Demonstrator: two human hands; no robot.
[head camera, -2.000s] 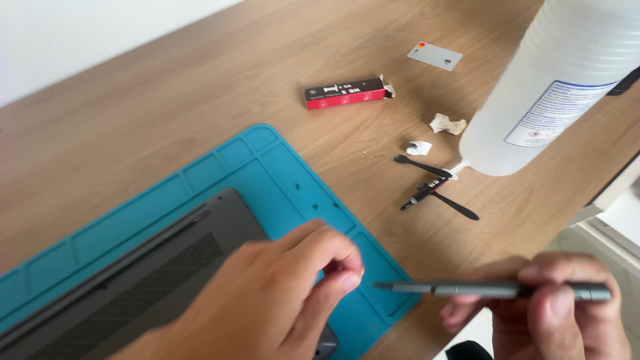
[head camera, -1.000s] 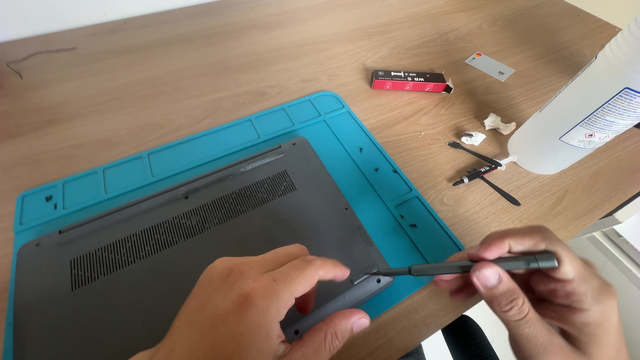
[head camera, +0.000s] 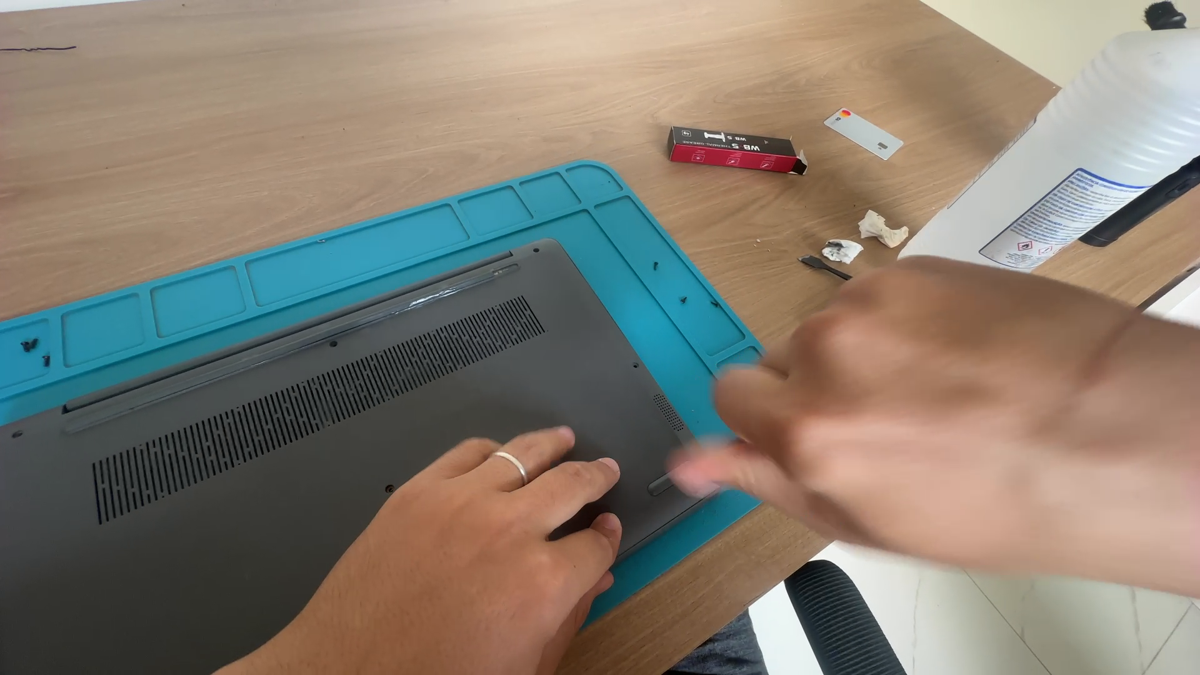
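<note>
A dark grey laptop (head camera: 281, 525) lies upside down on a teal silicone repair mat (head camera: 609, 244), its vented bottom cover facing up. My left hand (head camera: 497, 534), with a ring on one finger, rests on the cover near its right front corner and holds nothing that shows. Blurred by motion, my right hand (head camera: 825, 394) is over the mat's right edge, its thumb by the laptop's front right corner; whether the screwdriver is in it cannot be seen. Small black screws (head camera: 30, 346) sit in a left mat compartment, and more screws (head camera: 683, 300) lie in the right-hand compartments.
Behind the mat are a black and red carton (head camera: 736, 150) and a grey card (head camera: 863, 133). Two crumpled white wads (head camera: 883, 230) and a black spatula (head camera: 824, 267) lie beside a large white bottle (head camera: 1078, 141) at the right. A chair (head camera: 839, 619) stands below the table's front edge.
My right hand has moved up over the mat's right edge; the screwdriver it held earlier is no longer visible. My left hand now lies flatter on the laptop's cover.
</note>
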